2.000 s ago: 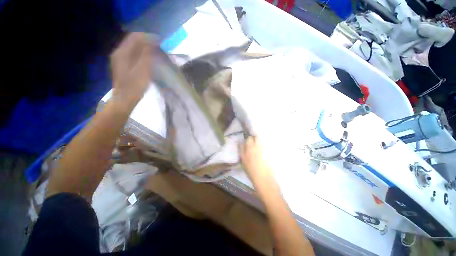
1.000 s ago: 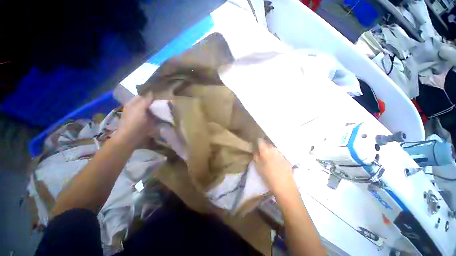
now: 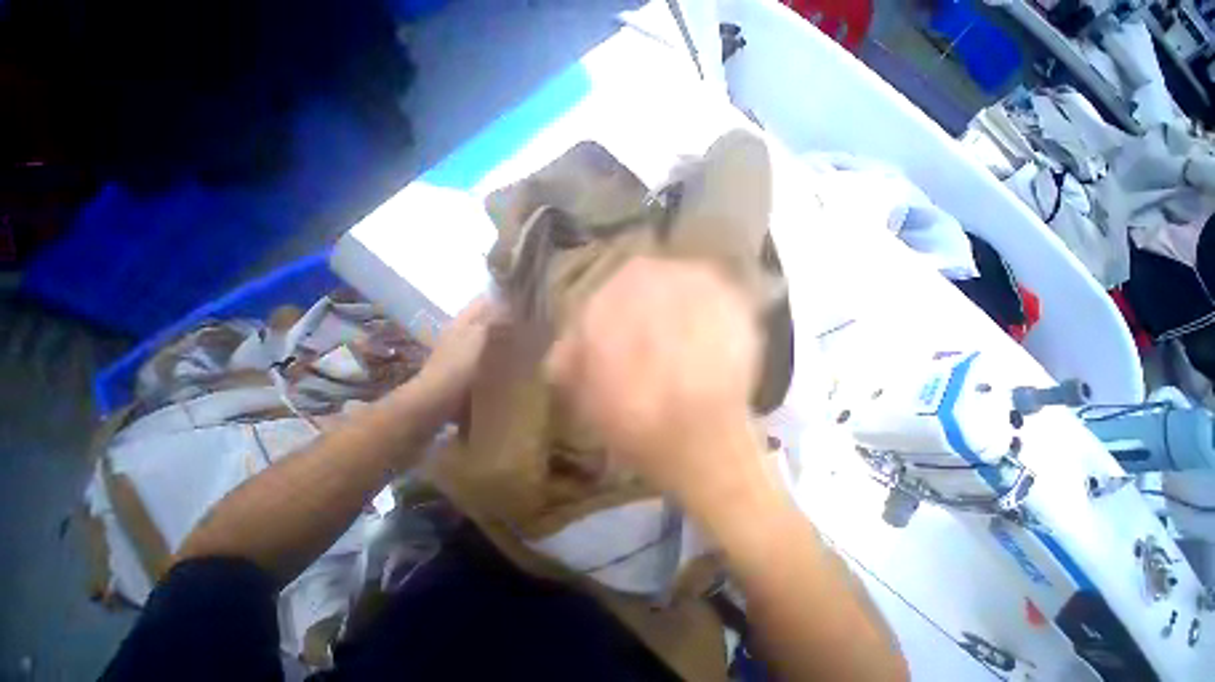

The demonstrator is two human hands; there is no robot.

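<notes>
Khaki fabric (image 3: 573,187) lies bunched over the front edge of the white table and hangs toward my lap, with a white cloth part (image 3: 620,544) showing at its lower end. My left hand (image 3: 460,349) is at the left side of the khaki fabric, its fingers partly hidden by the cloth. My right hand (image 3: 666,353) is raised over the middle of the fabric, closer to the camera and blurred; khaki cloth shows just beyond it. Its fingertips are hidden, so its grip is unclear.
The white sewing machine head (image 3: 939,420) stands on the table at the right. A blue bin (image 3: 213,320) with crumpled white and tan pieces (image 3: 220,446) is below the table at the left. More white cloth (image 3: 1119,160) is piled at the upper right.
My right hand has risen from the lower right edge of the fabric to over its middle. My left hand has moved slightly right. The khaki fabric is bunched higher on the table.
</notes>
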